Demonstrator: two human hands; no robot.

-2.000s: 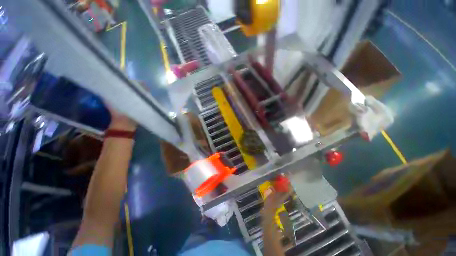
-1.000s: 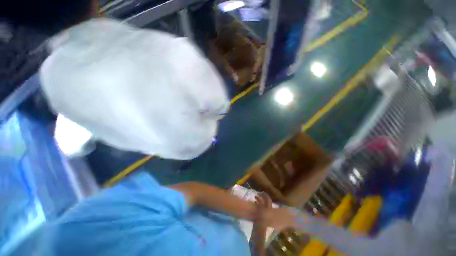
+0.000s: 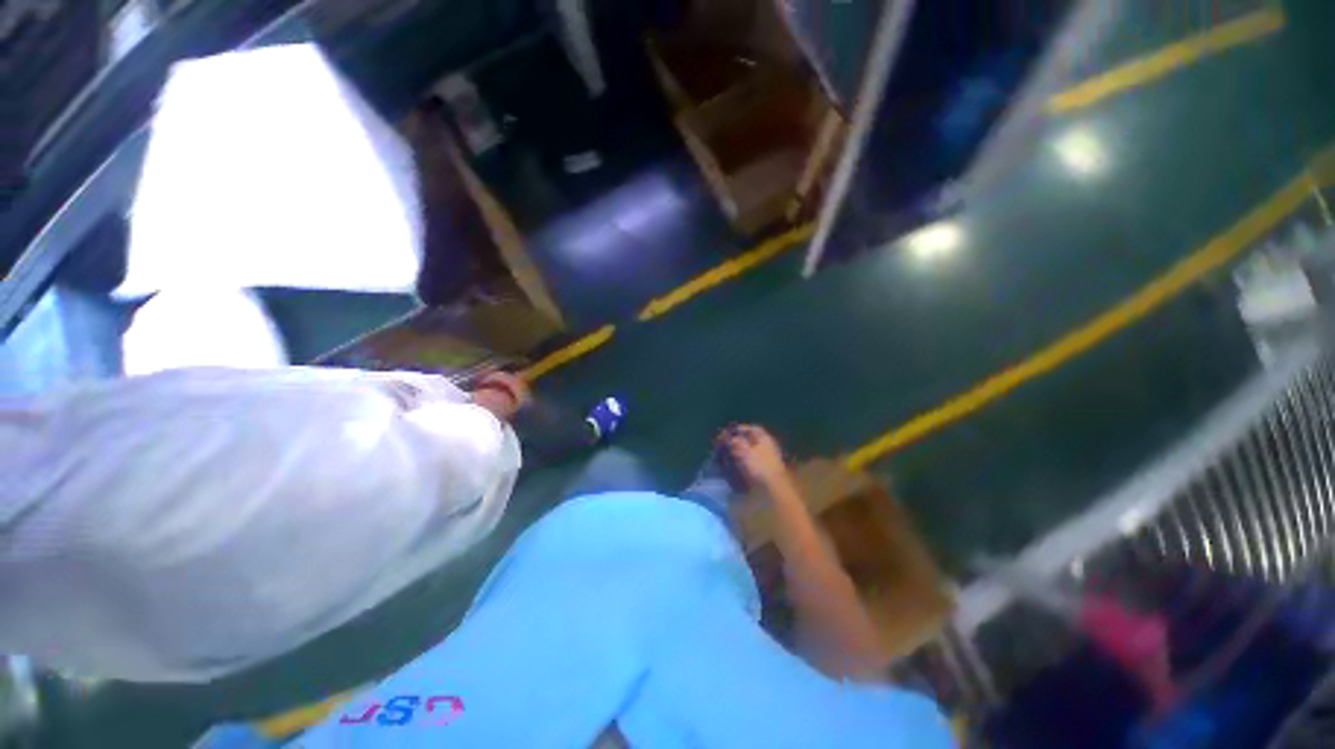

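Note:
My right hand (image 3: 750, 451) is at the centre, blurred, beside a brown carton (image 3: 879, 563); its fingers look curled, and I cannot tell whether it holds anything. A small part of another hand or wrist (image 3: 501, 392), with a reddish band, shows past a person's white clothing at centre left. I cannot tell whether it is my left hand or that person's. No held object can be made out. A bright white block or sheet (image 3: 271, 176) stands at the upper left.
A person in white clothing (image 3: 249, 512) is close on my left. Open brown cartons stand at the upper centre (image 3: 747, 132) and upper left (image 3: 476, 234). Roller conveyor (image 3: 1259, 468) is at the right, with a pink item (image 3: 1127, 644). Yellow lines (image 3: 1025, 366) cross the green floor.
The view has swung away from the rollers and yellow bars. The white-clothed person now shows lower at left. My right hand is higher in the picture, away from the rollers.

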